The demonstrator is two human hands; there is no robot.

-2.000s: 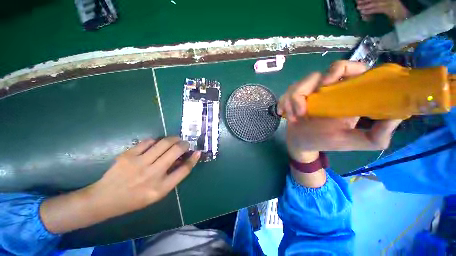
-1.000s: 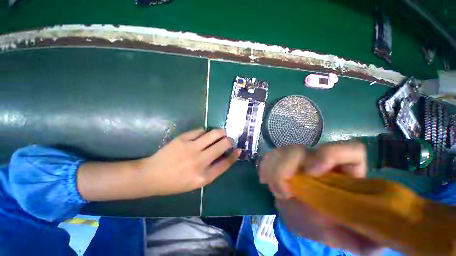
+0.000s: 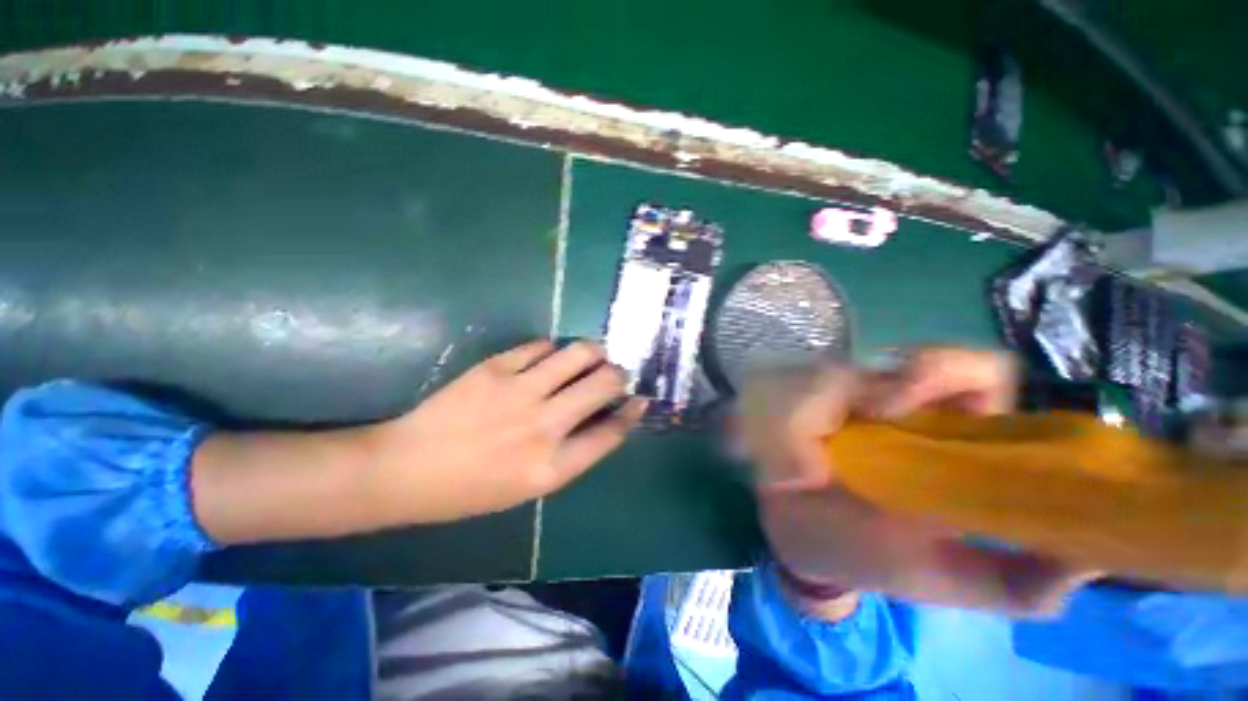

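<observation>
An opened phone assembly, silver-white with a dark board end at the top, lies on the dark green bench. My left hand rests with its fingertips on the phone's lower left end. My right hand grips the orange electric screwdriver, right of the phone. Both are blurred by motion. The driver's tip shows faintly near the phone's lower right corner; contact cannot be told. A round grey mesh-looking dish sits right of the phone, its lower rim close behind my right hand.
A small pink-and-white device lies above the dish. A pile of dark and silver phone units is at the right, beside a dark slotted tray. Beyond the worn edge, a phone lies on the green conveyor.
Over two seconds, my right hand and the screwdriver have moved from the dish to near the phone's lower end. My left hand stays on the phone. The camera view has shifted.
</observation>
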